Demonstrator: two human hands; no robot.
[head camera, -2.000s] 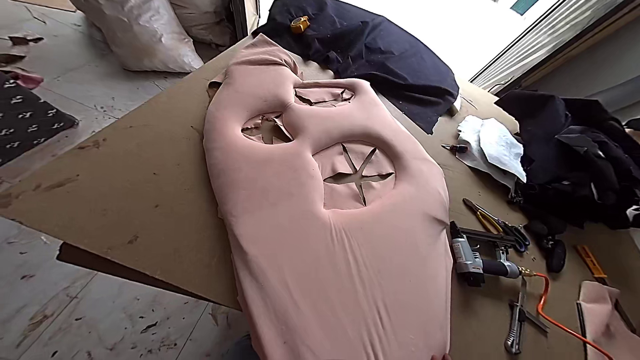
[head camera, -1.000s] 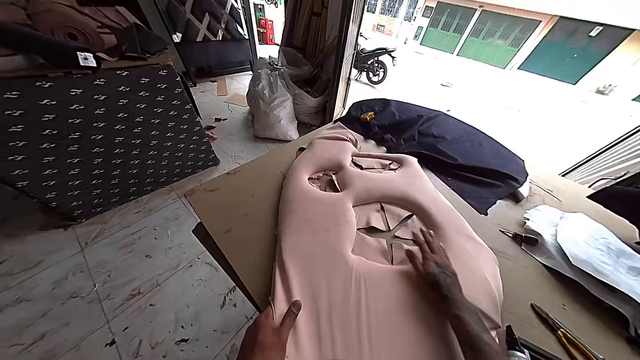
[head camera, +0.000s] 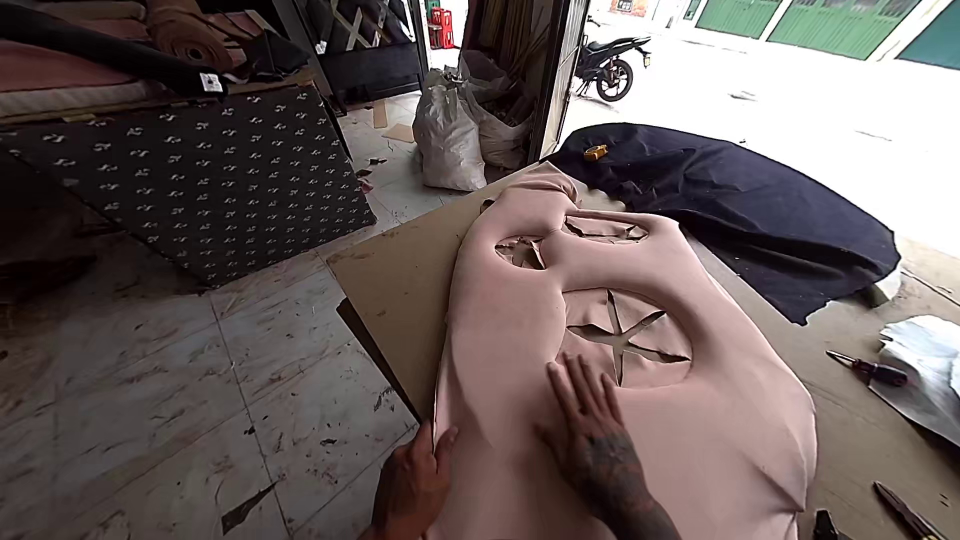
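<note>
A large panel covered in pink fabric lies on a brown board, with three openings where the fabric is slit into flaps. The biggest opening has star-shaped cuts. My left hand grips the panel's left edge near the bottom, thumb on top and fingers hidden at the side. My right hand rests flat on the fabric just below the biggest opening, fingers slightly spread, holding nothing.
The brown board juts out at the left over a tiled floor. Dark blue fabric with a yellow tape measure lies behind. A screwdriver, pliers and a white sheet are at right. White sacks stand beyond.
My right hand has moved left across the fabric, from the lower right of the biggest opening to below it. My left hand stays at the left edge. The view has swung left and up since the oldest frame.
</note>
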